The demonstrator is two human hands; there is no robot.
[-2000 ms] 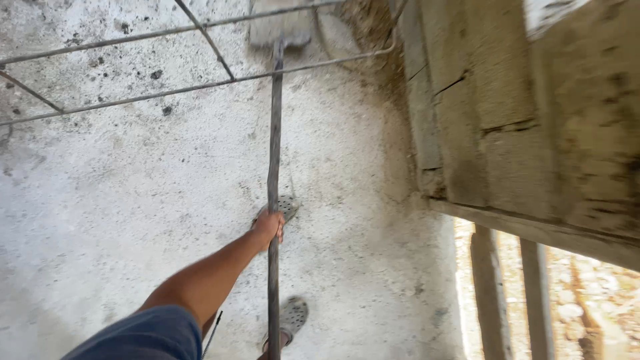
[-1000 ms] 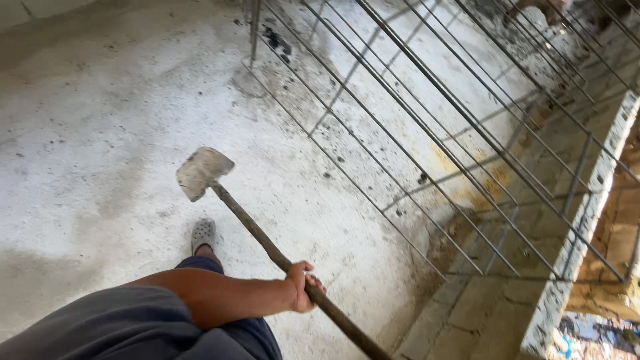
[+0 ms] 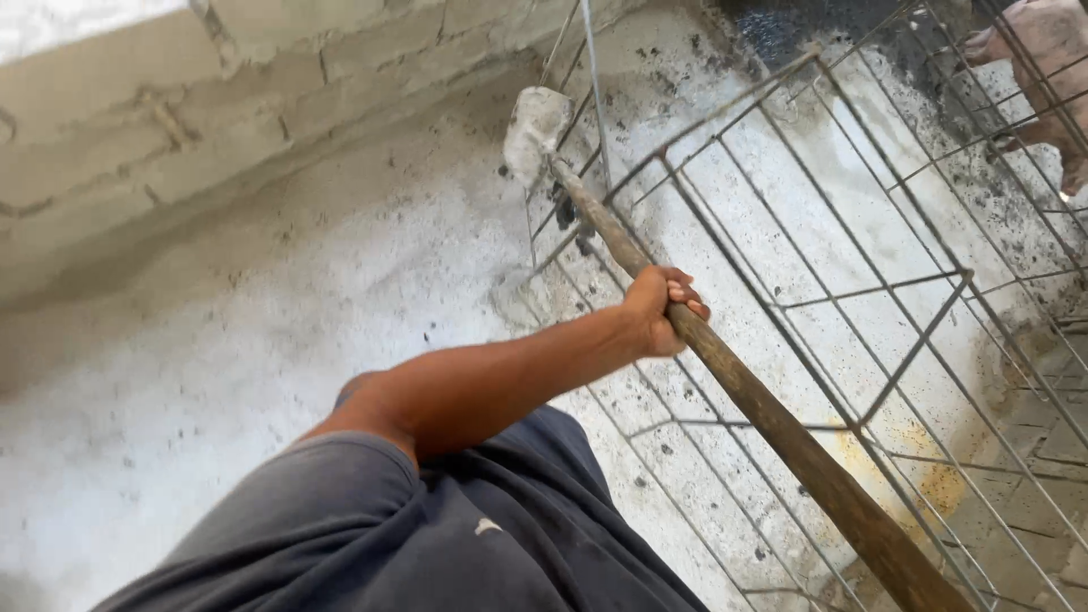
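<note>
My left hand [image 3: 667, 311] is closed around the wooden handle [image 3: 782, 433] of a long tool, a shovel or a hoe. The handle slants from the lower right up to a pale, dirt-coated blade [image 3: 537, 127] near the top middle. That blade is raised or resting close to the thin metal bars; whether it touches the floor I cannot tell. My right hand is out of the frame. Pale, stained concrete floor [image 3: 340, 306] lies beneath, with dark bits scattered on it.
A welded metal-bar pen panel [image 3: 884, 285] stands close along the right side of the handle. Behind the bars at the top right is a pig [image 3: 1041, 76], near dark, wet floor [image 3: 773, 38]. A low concrete-block wall [image 3: 255, 102] runs across the upper left.
The view has swung strongly, bringing the block wall and the pig into sight. My left hand keeps its grip on the handle, and the blade now appears beside the bars rather than over open floor.
</note>
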